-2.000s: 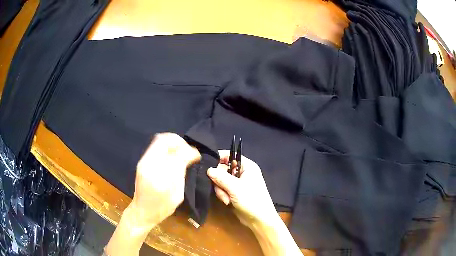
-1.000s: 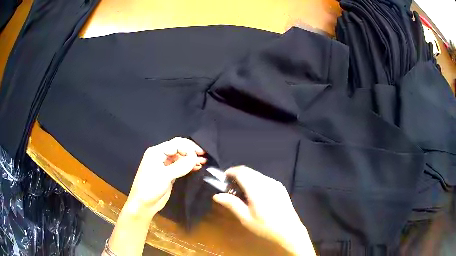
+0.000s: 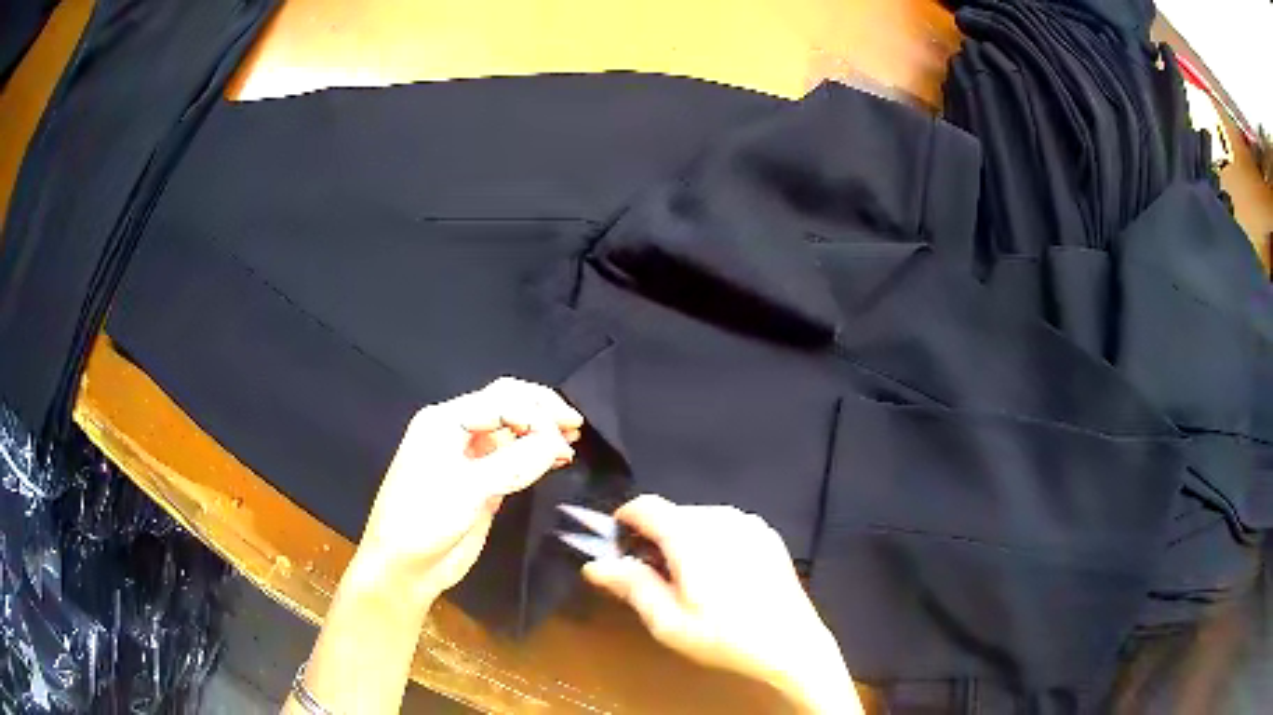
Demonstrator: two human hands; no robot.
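A black garment [image 3: 419, 279] lies spread on the orange-brown table, with a raised fold near its middle. My left hand [image 3: 482, 475] pinches a part of the garment near its front edge between thumb and fingers. My right hand [image 3: 726, 580] is closed on small thread snips [image 3: 589, 532]. Their two silvery blades are apart and point left, just to the right of and below my left fingertips. The snips' handle is mostly hidden in my palm. No thread can be made out.
A thick pile of black folds [image 3: 1068, 126] is at the upper right. Long folded black garments [image 3: 119, 182] lie at the left. Shiny clear plastic [image 3: 105, 573] over dark contents is at the lower left, past the table's worn edge [image 3: 210, 510].
The snips first pointed away from me in my right hand; now their blades point left toward my left hand. The white label seen earlier at the hanging cloth end is no longer visible.
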